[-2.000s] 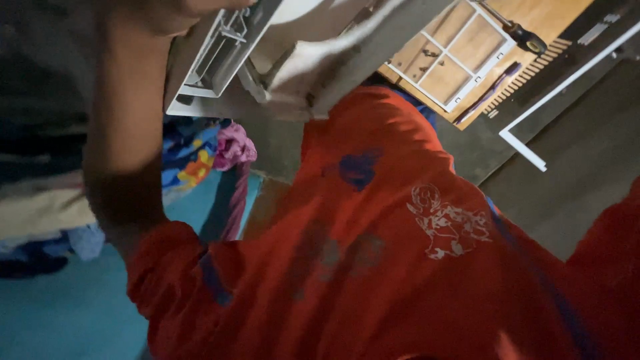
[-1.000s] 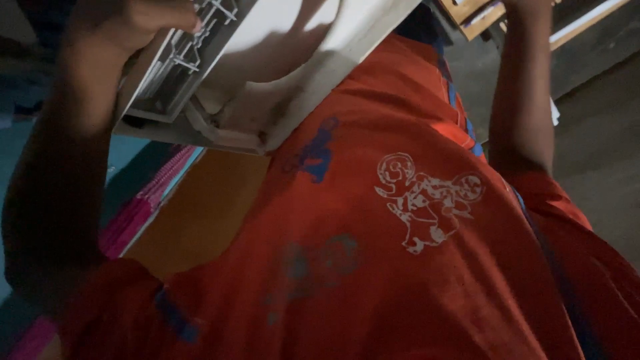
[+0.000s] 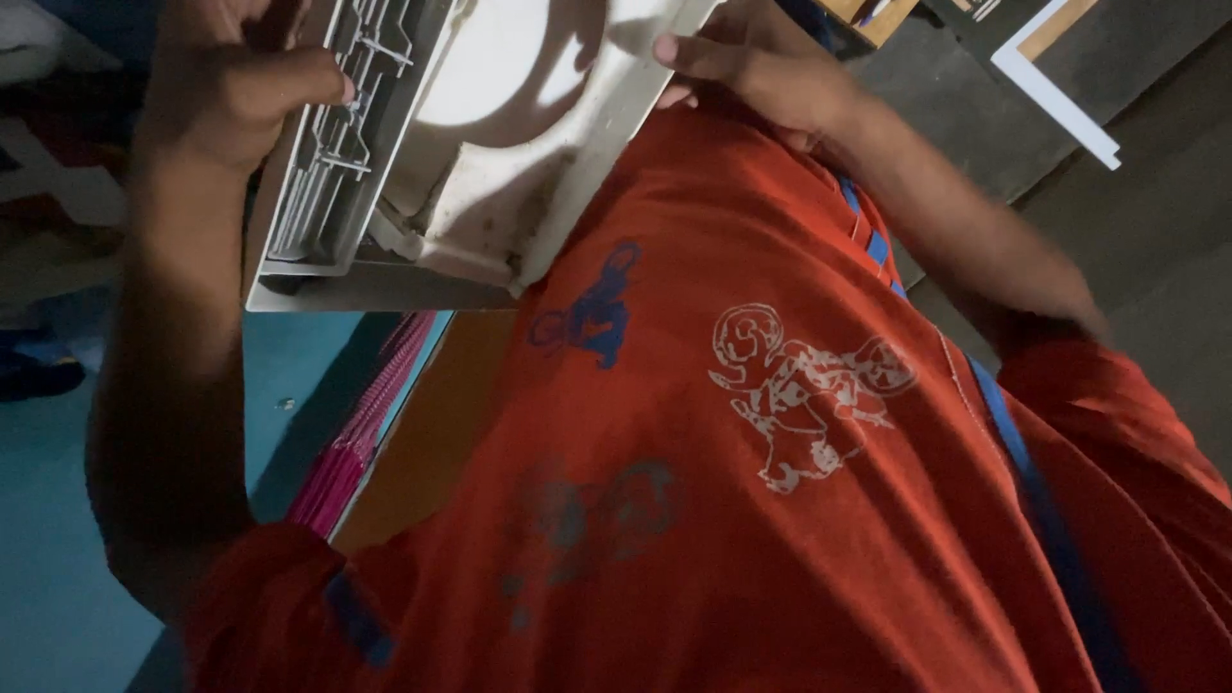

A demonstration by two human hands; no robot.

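A white plastic appliance housing lies tilted across the top of the view, over the lap of the red shirt. It has a large round opening and dirt stains inside. Along its left side runs a grey slatted vent with thin wire-like bars. My left hand grips that side, its thumb resting on the bars; the other fingers are partly cut off or hidden. On the opposite edge, my right hand holds the rim, with the thumb on top and a fingertip showing just below.
A white L-shaped plastic frame piece lies at upper right, beside the corner of a wooden board. Pink fringed cloth hangs over a blue-green surface at lower left. Dark and coloured cloths are bunched at far left.
My right hand, out of view two seconds ago and up by the wooden board one second ago, has come to the housing's right edge. My left hand has stayed on the housing.
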